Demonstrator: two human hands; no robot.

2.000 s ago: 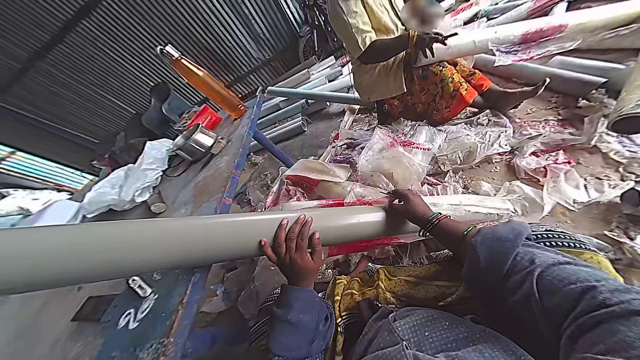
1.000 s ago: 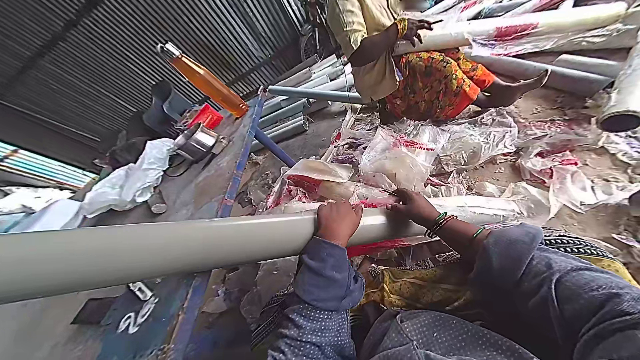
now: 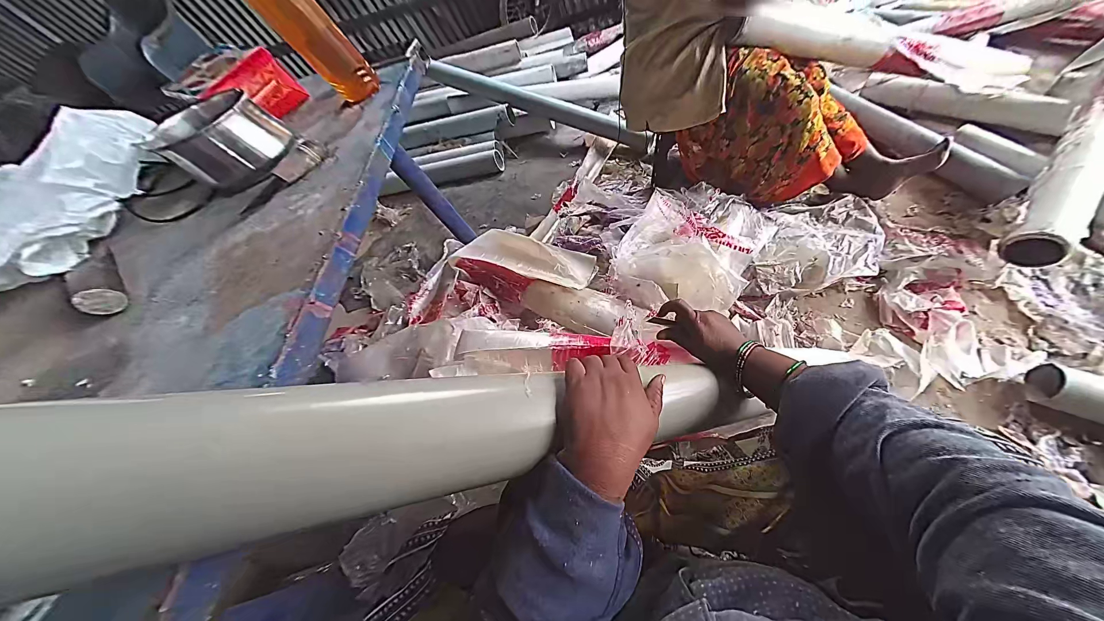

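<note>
A thick pale grey pipe (image 3: 285, 457) runs from the left edge across my lap. My left hand (image 3: 608, 423) grips it from above, fingers curled over its far side. Just right of that, my right hand (image 3: 703, 336), with bangles at the wrist, is closed at the pipe's far side on a thin dark tool, whose kind I cannot tell. Clear plastic film with red print (image 3: 638, 336) is bunched between the hands, beyond the pipe. Past the right hand, the pipe continues under whitish wrapping.
Beyond lie crumpled plastic wrappers (image 3: 690, 241) and a blue metal frame (image 3: 345, 233). A person (image 3: 759, 129) sits at the top with a wrapped pipe. Stacked grey pipes (image 3: 457, 129) lie behind; a steel pot (image 3: 228, 142) stands at left. An open pipe end (image 3: 1035, 250) points this way at right.
My left hand was spread on the pipe with its fingers apart, then closed over it farther right. My right hand stays close to the same part of the pipe.
</note>
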